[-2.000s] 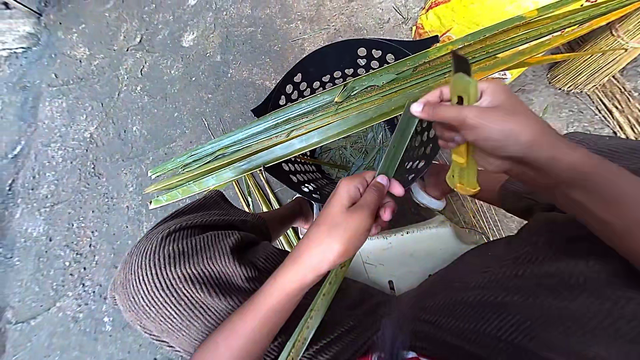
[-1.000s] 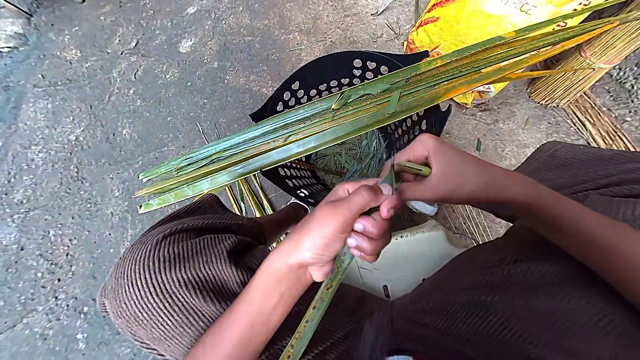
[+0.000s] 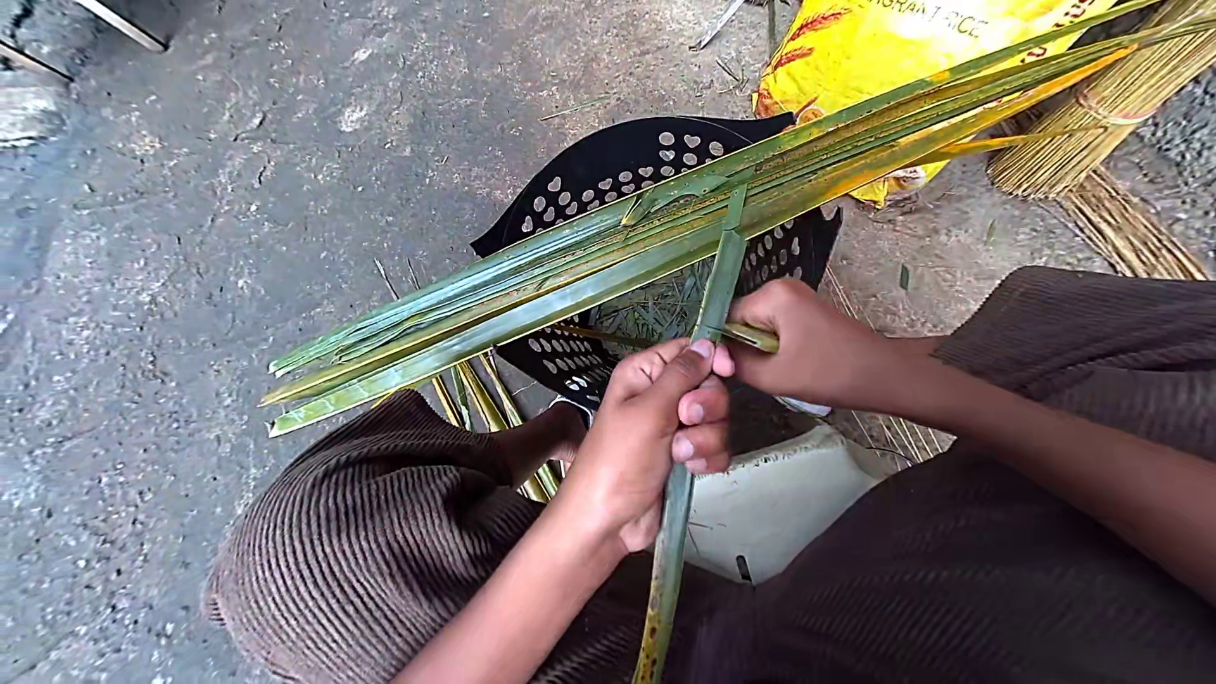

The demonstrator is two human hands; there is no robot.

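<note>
My left hand (image 3: 665, 418) is closed around a green palm leaflet (image 3: 724, 275), whose upper end stands above the fist and whose lower end hangs below it. Touching it at the right, my right hand (image 3: 807, 342) is curled round a yellow utility knife (image 3: 750, 337); only a small part of the knife shows, and its blade cannot be made out. Beyond both hands, a bundle of long green and yellow palm leaflets (image 3: 532, 275) lies across a black plastic basket (image 3: 579, 176) with a pierced rim. Leaf shavings (image 3: 655, 309) lie inside the basket.
A yellow rice sack (image 3: 855, 57) is at the upper right, beside a tied bundle of thin sticks (image 3: 1092, 123) and more loose sticks (image 3: 1130, 223). More leaf strips (image 3: 484, 394) lie by the left foot. A pale plastic seat or container (image 3: 779, 499) is between the legs.
My right hand has come down and left with the knife, from above the leaflet to against my left hand. The left hand still holds a leaflet.
</note>
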